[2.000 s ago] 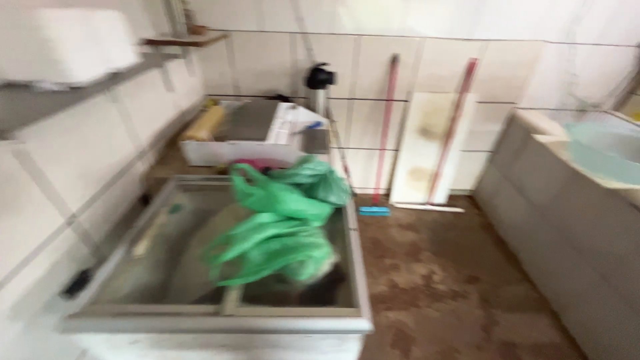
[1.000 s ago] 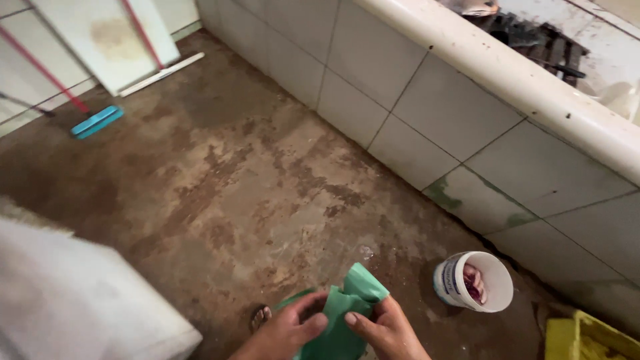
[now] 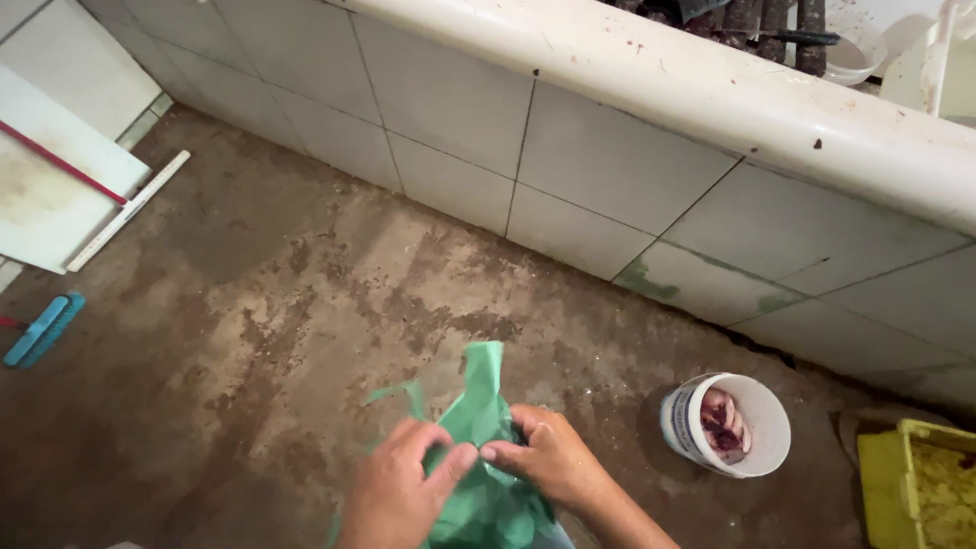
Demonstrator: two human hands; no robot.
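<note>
A green plastic bag [image 3: 496, 507] hangs between my two hands at the bottom centre of the head view, one strip of it standing up above the fingers. My left hand [image 3: 404, 480] is on the bag's left side, slightly blurred, with thumb and fingers pinching the plastic. From the right, my right hand [image 3: 545, 454] pinches the same bag, its thumb tip close to my left thumb. What the bag holds, if anything, cannot be told.
A white bucket [image 3: 774, 427] with reddish, meat-like pieces stands right of my hands, near a yellow crate [image 3: 881, 480]. Behind runs a tiled wall [image 3: 450, 164] with a white ledge [image 3: 610, 53]. A squeegee [image 3: 130, 210] and a blue brush [image 3: 46, 328] lie left.
The view has swung down and right from the chest with the green bags to the floor. Both hands have come into view on a green bag; its upper strip now stands taller.
</note>
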